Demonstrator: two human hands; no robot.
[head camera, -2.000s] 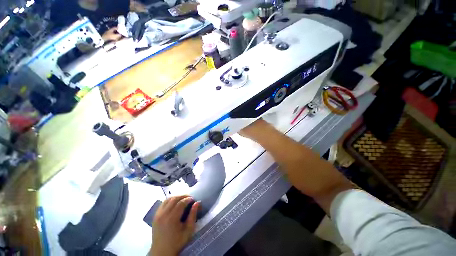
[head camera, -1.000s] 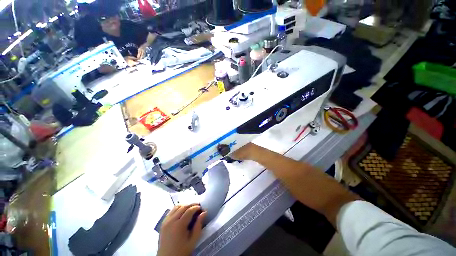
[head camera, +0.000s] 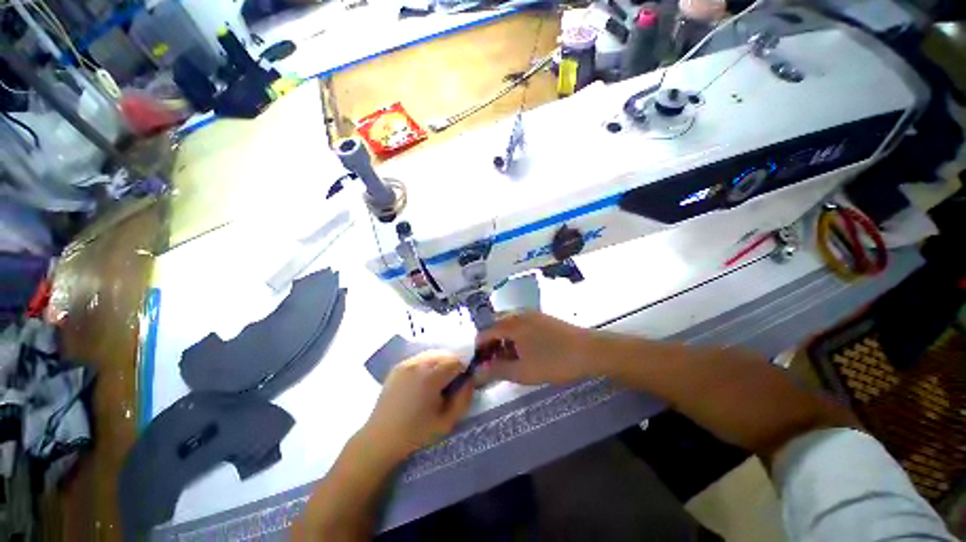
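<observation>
A curved dark grey panel (head camera: 395, 357) lies under the needle area; its far end shows behind my right hand and its middle is hidden by my hands. My left hand (head camera: 422, 396) is in front of the presser foot (head camera: 480, 308), pinching a small dark strip (head camera: 460, 382). My right hand (head camera: 538, 349) meets it just below the needle, fingertips closed on a small dark piece with a reddish tint; whether it is the same strip's other end is unclear. The white sewing machine (head camera: 572, 206) stands behind both hands.
Two piles of dark arc-shaped panels lie left of the needle, a plain upper one (head camera: 265, 337) and a lower one (head camera: 217, 429) with a small dark rectangle. Red-handled snips (head camera: 750, 250) and red and yellow rings (head camera: 851, 241) lie right. A red packet (head camera: 391, 129) is behind the machine.
My right hand has come out from behind the machine head to meet my left hand at the needle. The view has shifted closer and left, so the lower panel pile now shows.
</observation>
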